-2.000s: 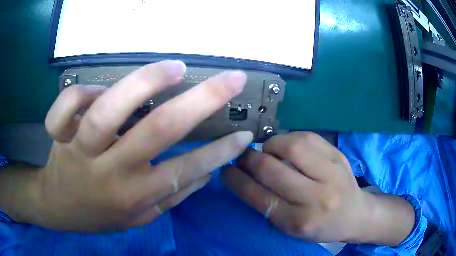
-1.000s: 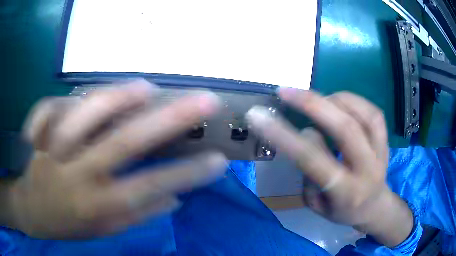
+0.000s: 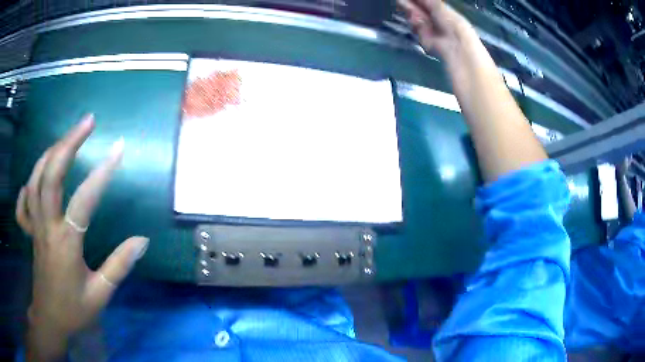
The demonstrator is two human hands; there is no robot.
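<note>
The grey-brown metal assembly fixture (image 3: 286, 274) lies at the front edge of the green mat, with four dark pockets in a row and silvery screws at both ends. No hand touches it. My left hand (image 3: 71, 219) is over the mat at the left, fingers apart and empty, with pale finger cots on thumb and forefinger. My right hand (image 3: 433, 27) is stretched far out at the top, beyond the light pad. It is small and blurred, and whether it holds something cannot be told.
The bright white light pad (image 3: 290, 148) lies just beyond the fixture, with a reddish-brown patch of loose small parts (image 3: 213, 93) at its far left. A grey bar (image 3: 601, 134) crosses at right. Another blue-clothed person (image 3: 608, 283) is at the right edge.
Both hands have left the fixture, my left hand to the left and my right hand far forward. The view has shifted and now shows the whole fixture and pad.
</note>
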